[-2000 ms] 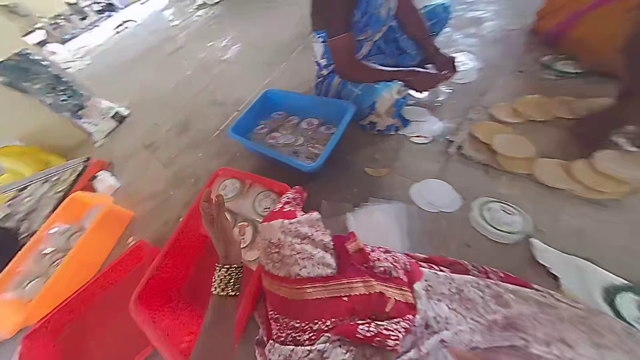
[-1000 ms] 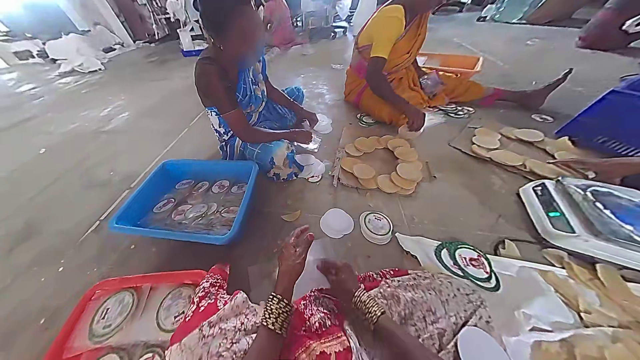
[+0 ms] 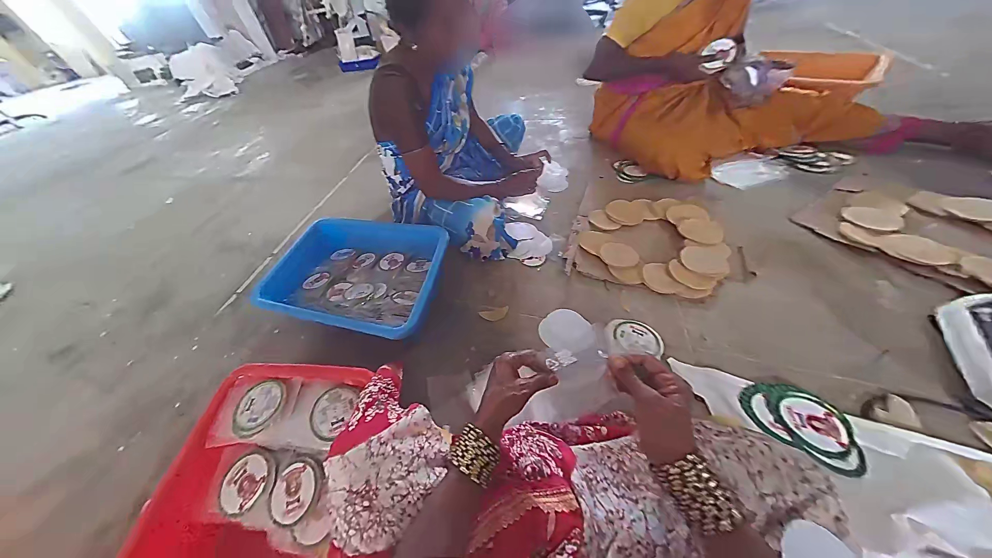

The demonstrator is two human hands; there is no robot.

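My left hand (image 3: pixel 513 387) and my right hand (image 3: pixel 651 391) pinch the two upper sides of a clear plastic bag (image 3: pixel 577 387) above my lap. Just beyond the bag lie a white paper disc (image 3: pixel 566 331) and a round printed label (image 3: pixel 637 339) on the floor. More clear plastic lies under and beside my left hand. To my right, large green-edged round labels (image 3: pixel 810 425) rest overlapping on a white sheet. At my left, a red plastic tray (image 3: pixel 186 473) holds several clear packets with round labels (image 3: pixel 293 492).
A blue tub (image 3: pixel 349 322) of labelled packets stands ahead left. A co-worker in blue (image 3: pixel 446 178) and another in orange (image 3: pixel 674 116) sit on the floor. Flat tan discs (image 3: pixel 701 260) lie in a ring on cardboard. A weighing scale (image 3: pixel 965 341) stands at the far right.
My left hand has moved from over the red tray to my lap. Both hands now hold the plastic bag up. The co-worker in orange has lifted a hand from the tan discs. The view has swung right.
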